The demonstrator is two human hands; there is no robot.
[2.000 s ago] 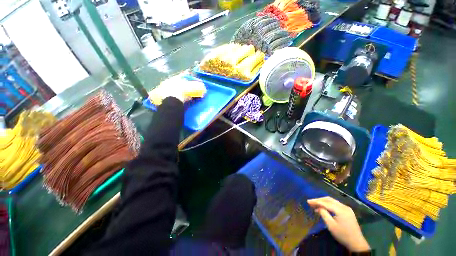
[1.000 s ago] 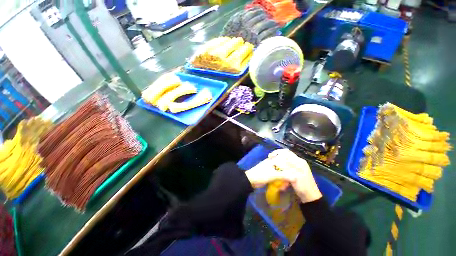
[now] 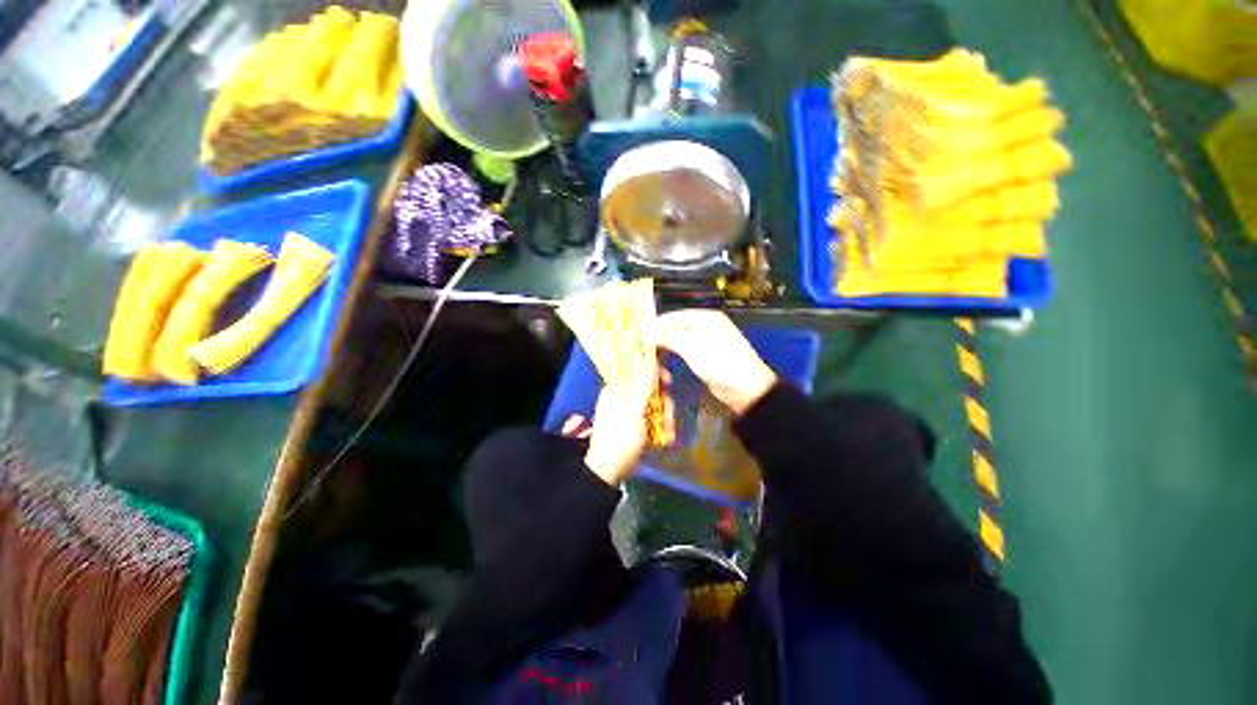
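Note:
My left hand [image 3: 620, 434] is shut on a fanned bunch of yellow wires [image 3: 616, 328], whose pale ends spread upward. The lower end of the bunch shows orange-yellow below the hand. My right hand [image 3: 714, 355] is beside the upper part of the bunch, with its fingertips at or near the wires; whether it grips any cannot be told. Both hands are over the blue scrap tray [image 3: 789, 361], speckled with brown-yellow bits. The machine with a round silver face [image 3: 676, 204] stands just beyond.
A blue tray [image 3: 816, 179] with stacked yellow wires is right of the machine. Left are a blue tray [image 3: 306, 361] with three yellow bundles, another yellow pile [image 3: 310, 83], and brown wires [image 3: 83, 592]. A fan [image 3: 483, 69], red-capped container [image 3: 558, 90] and patterned cloth [image 3: 438, 221] stand near the machine.
The view has swung right and down. My hands, together over the scrap tray one second ago, now hold the bunch fanned upright, with the right hand at its side.

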